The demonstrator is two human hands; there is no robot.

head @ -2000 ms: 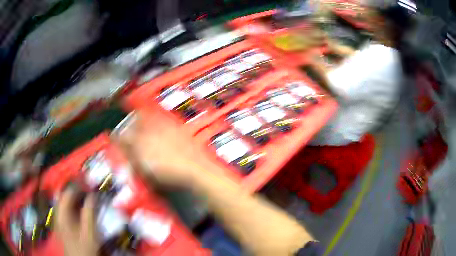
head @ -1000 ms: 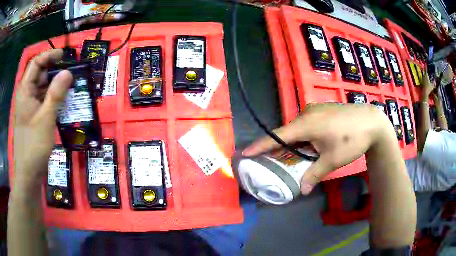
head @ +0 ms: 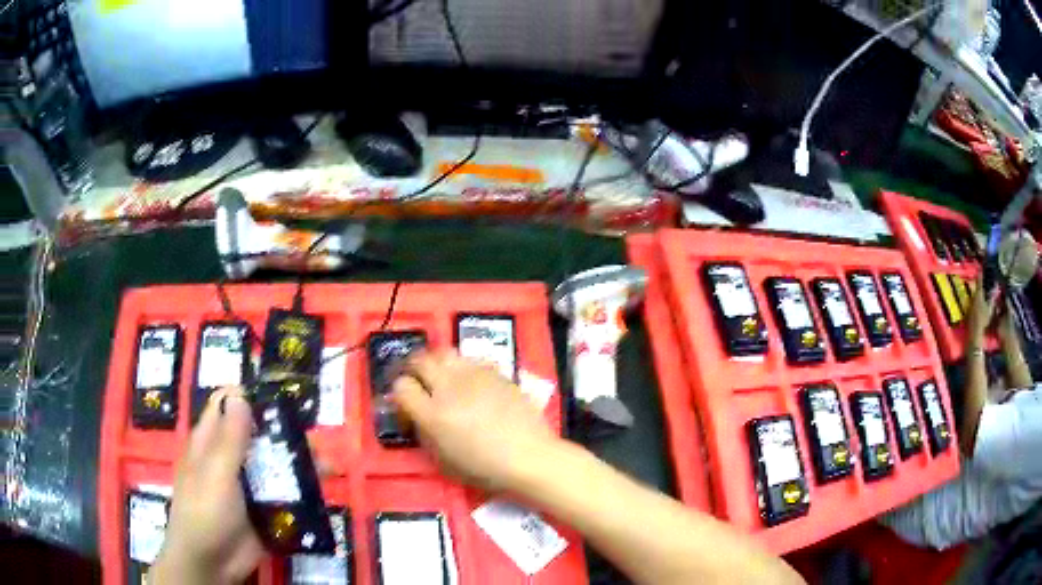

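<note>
My left hand [head: 217,491] holds a black unit [head: 280,463] with a white label and gold spot, tilted over the near red foam tray [head: 343,465]. My right hand [head: 474,417] has its fingertips on another black unit [head: 389,371] in the tray's back row; whether they grip it is hidden. A thin black cable [head: 395,304] reaches that unit's top end. A gold-printed unit [head: 294,343] with a cable lies behind the held one. More labelled units sit in pockets. A white paper slip [head: 522,534] lies in the tray.
A barcode scanner [head: 596,349] lies between the trays. Another scanner [head: 274,242] lies behind the near tray. A second red tray [head: 731,389] of units is at right. Mice [head: 383,146] and cables lie on the film-wrapped ledge below monitors. A person [head: 983,457] sits at far right.
My right hand has let go of the scanner, now between the trays, and moved left to a unit in the near tray. My left hand still holds a unit. The view has tilted up.
</note>
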